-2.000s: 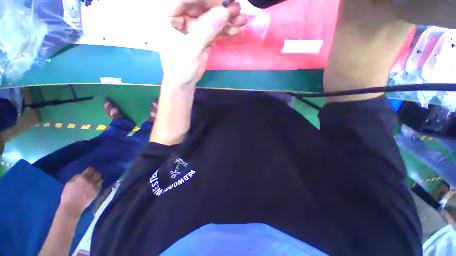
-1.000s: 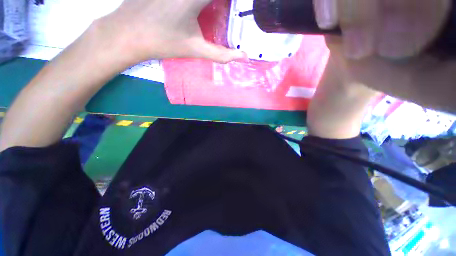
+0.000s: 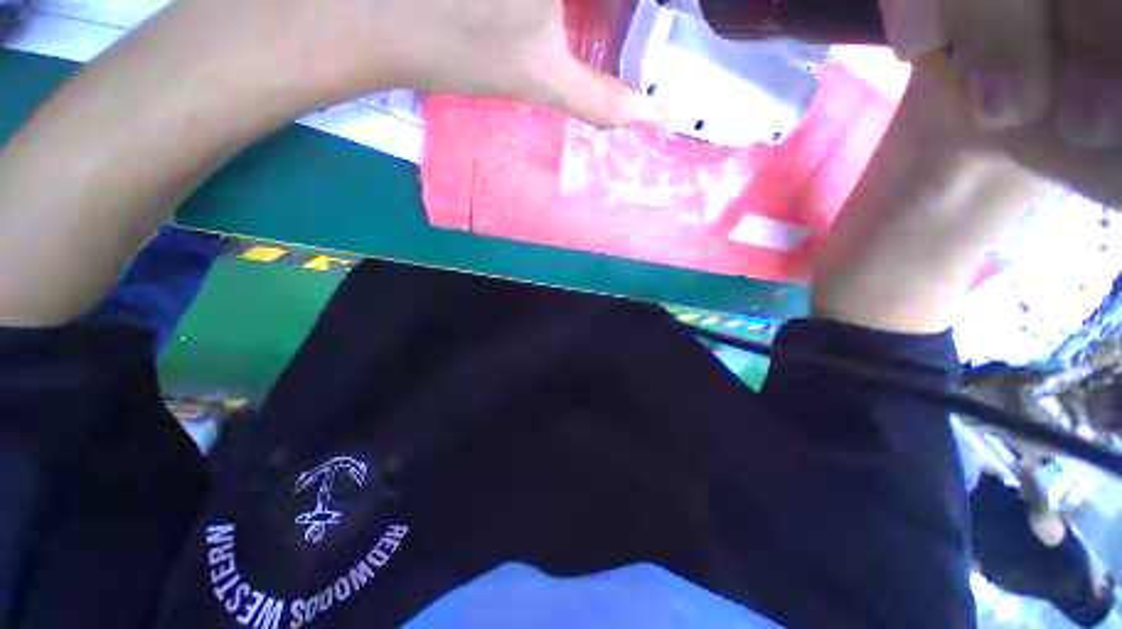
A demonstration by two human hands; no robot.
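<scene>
A white housing [image 3: 726, 89] with small dark holes near its edge lies on the red mat [image 3: 517, 172] at the top of the view. My left hand [image 3: 541, 55] is at the housing's left edge, with the thumb against its near left corner. My right hand [image 3: 1021, 80] is at the top right, blurred and cut off by the frame, and holds the black electric screwdriver [image 3: 800, 17] over the housing. The screwdriver's tip is hidden or out of the picture.
Clear film [image 3: 652, 166] and a white tape strip [image 3: 769, 234] lie on the mat. The green bench edge [image 3: 308, 209] runs below it. A black cord [image 3: 861, 369] crosses above my lap. A white sheet [image 3: 375, 121] is left of the mat. Shiny clear plastic [image 3: 1046, 295] is at the right.
My left hand has come from empty-of-housing at the upper middle to the housing's edge. The screwdriver has come over the housing. Since a second ago the view has shifted slightly.
</scene>
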